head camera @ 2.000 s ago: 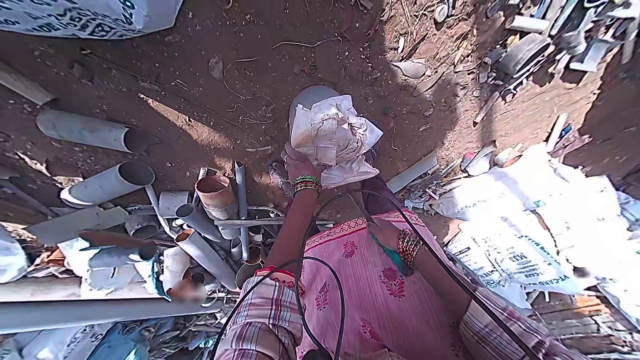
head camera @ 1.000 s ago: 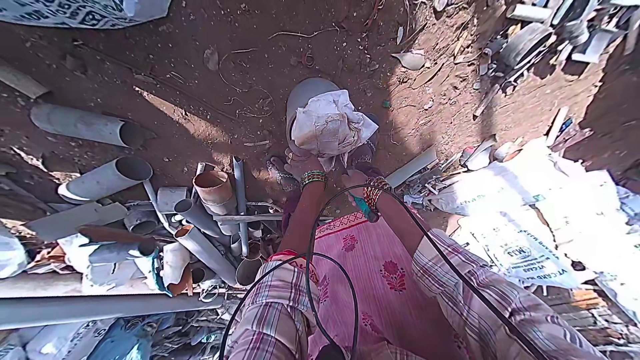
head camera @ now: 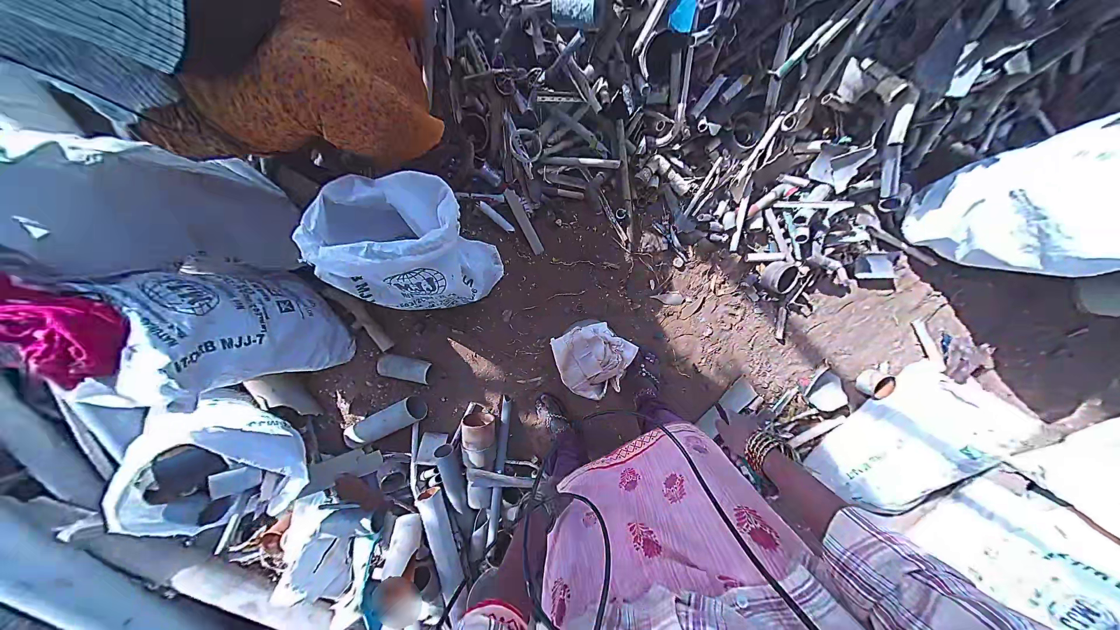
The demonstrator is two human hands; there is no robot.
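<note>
A crumpled off-white cloth or bag (head camera: 594, 359) lies on the ground just ahead of my feet, touched by neither hand. My right hand (head camera: 739, 430), with bangles at the wrist, is out to the right beside a grey pipe piece (head camera: 733, 400); whether it grips anything is unclear. Low on the left, my left hand (head camera: 544, 507) is partly hidden by a black cable and my pink printed garment (head camera: 652, 516), near a cluster of cut pipes (head camera: 448, 477). Its fingers cannot be made out.
An open white woven sack (head camera: 398, 254) stands ahead to the left, with a full printed sack (head camera: 236, 328) nearer. A person in orange cloth (head camera: 324, 79) is at the upper left. A large heap of scrap pipes (head camera: 612, 131) spreads across the back. White sacks (head camera: 919, 437) lie at the right.
Both hands have left the crumpled off-white item they were at; my right hand has moved out to the right. The view now takes in more of the ground ahead.
</note>
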